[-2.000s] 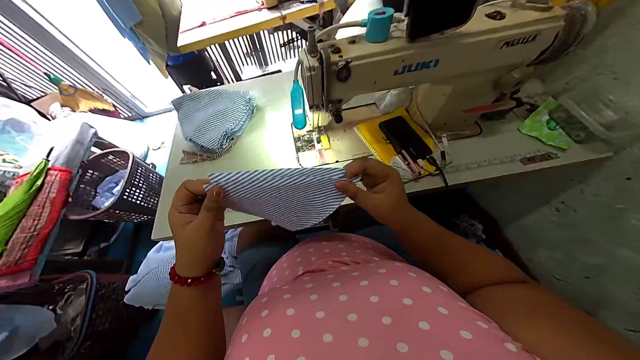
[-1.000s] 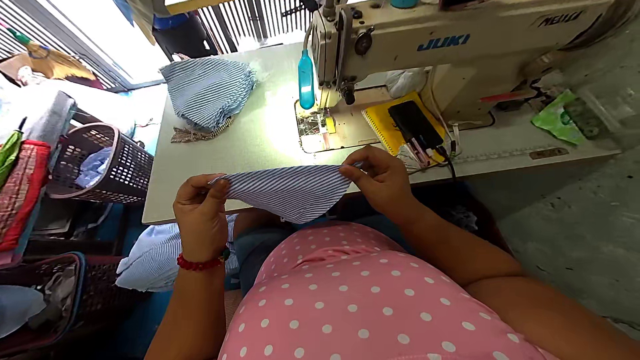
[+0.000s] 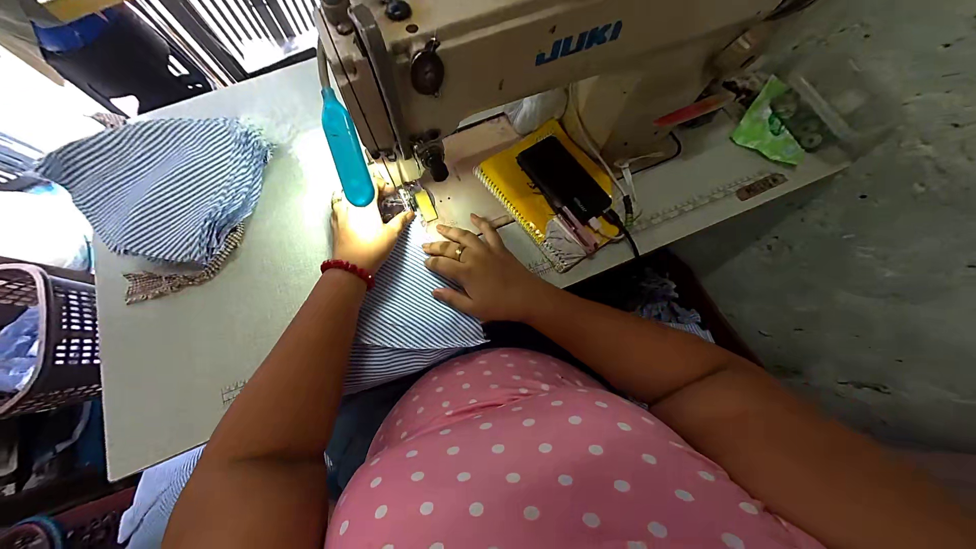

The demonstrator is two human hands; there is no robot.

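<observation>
A blue-and-white striped cloth [image 3: 415, 293] runs from the presser foot of a Juki sewing machine [image 3: 488, 69] down over the table edge toward my lap. My left hand [image 3: 364, 229], lit brightly by the lamp, is beside the needle, its thumb on the cloth's upper left edge; its fingertips are partly hidden behind the light-blue lamp [image 3: 347, 149]. My right hand [image 3: 480, 271] lies with fingers spread along the cloth's right side, just below the presser foot [image 3: 408, 200].
More striped cloth pieces [image 3: 171, 187] lie on the table [image 3: 191, 343] at the left. A black phone [image 3: 564, 179] rests on a yellow notebook [image 3: 499, 191] at the right, with a cable. A plastic basket [image 3: 49, 335] stands left of the table.
Both hands have moved forward to the machine with the striped cloth, which was stretched between them above my lap. The cloth's top is now at the presser foot. The view is closer to the machine.
</observation>
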